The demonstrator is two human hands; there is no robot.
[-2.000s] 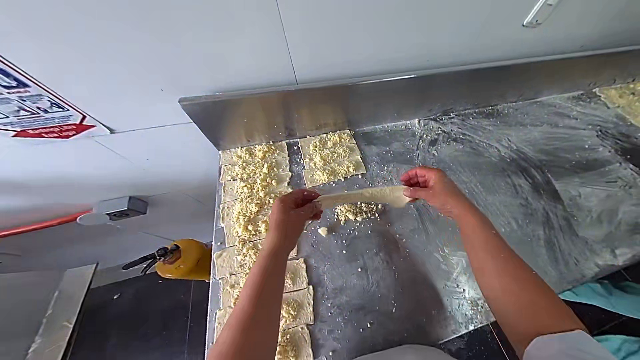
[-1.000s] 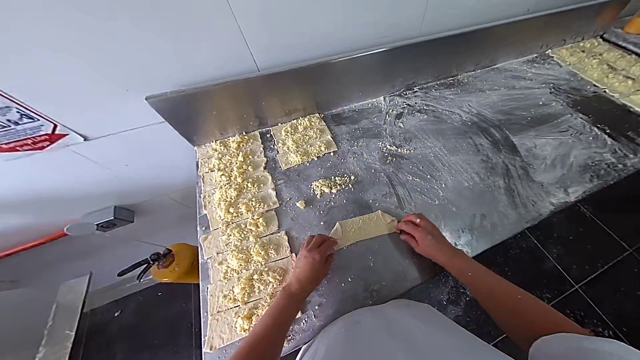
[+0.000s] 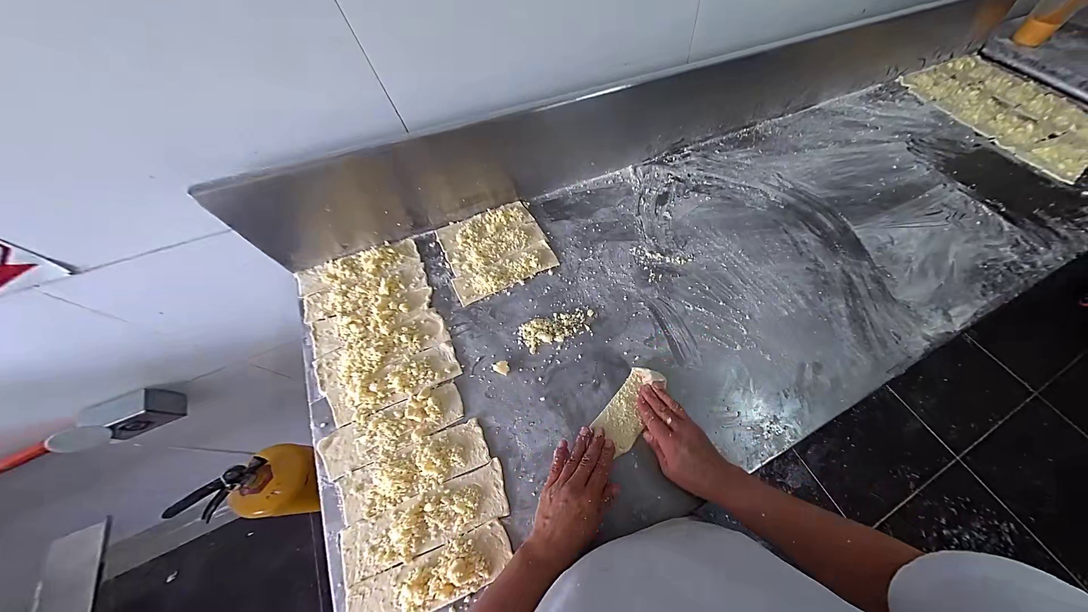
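Observation:
A rolled piece of dough (image 3: 622,413) lies aslant on the floured metal table near its front edge. My left hand (image 3: 575,493) rests flat over the lower left end of it, fingers extended. At the upper right end, my right hand (image 3: 678,433) has its fingers laid on the dough; what lies under both palms is hidden. A column of dough pieces topped with crumbled cheese-like filling (image 3: 382,340) runs down the table's left side. Two more topped pieces (image 3: 495,250) lie near the backsplash. Ahead of my hands is a small heap of crumbled filling (image 3: 557,329).
A metal backsplash (image 3: 578,140) runs along the table's rear. More topped dough (image 3: 1011,110) lies at the far right. A yellow fire extinguisher (image 3: 276,481) stands beyond the left edge. Loose flour covers much of the metal tabletop (image 3: 765,246).
The dough strip, held up off the table two seconds ago, is down on the tabletop near the front edge. It has turned aslant since one second ago, and my hands now lie over its ends.

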